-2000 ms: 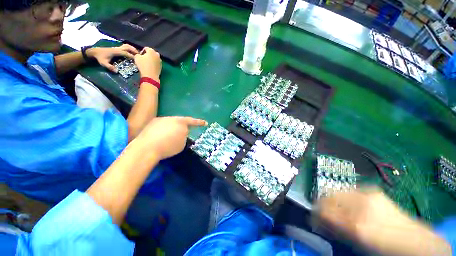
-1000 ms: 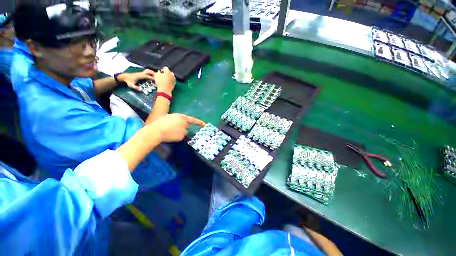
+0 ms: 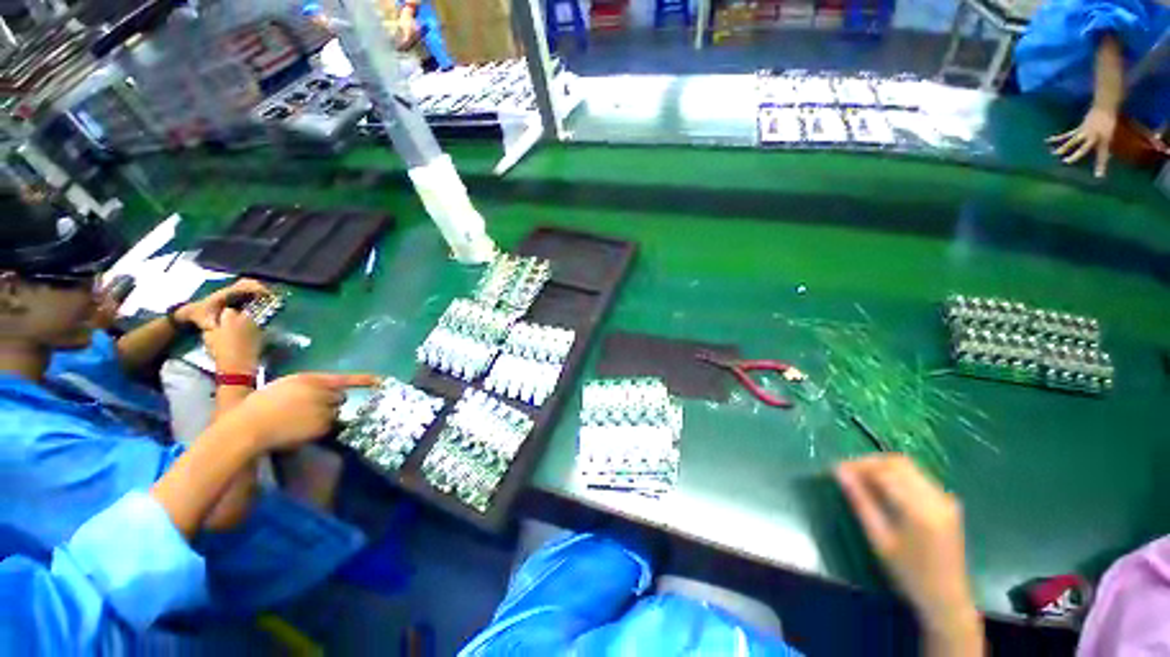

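Observation:
My left hand (image 3: pixel 298 408) reaches in from the left with its index finger stretched out at the near-left board panel (image 3: pixel 391 421); I cannot tell if it touches. The long black tray (image 3: pixel 597 263) bears several green-white panels, among them a near-right one (image 3: pixel 477 449). A stack of panels (image 3: pixel 629 436) lies on the bench right of the tray. My right hand (image 3: pixel 908 526) is slightly blurred over the bench's near edge, fingers loosely bent, with no object seen in it. Red-handled cutters (image 3: pixel 763 380) lie partly on a dark mat (image 3: pixel 661 365).
Thin green wires (image 3: pixel 885 385) lie spread beyond my right hand, with a dark tool among them. Another panel stack (image 3: pixel 1026 344) is at right. A neighbour works at left beside a black tray (image 3: pixel 295 244). A wrapped post (image 3: pixel 449 212) stands behind. A pink sleeve (image 3: pixel 1136 610) shows lower right.
The view has swung right, so the tray appears further left. My right hand has moved from the panel stack to the right, near the wires. My left hand still points at the near-left panel.

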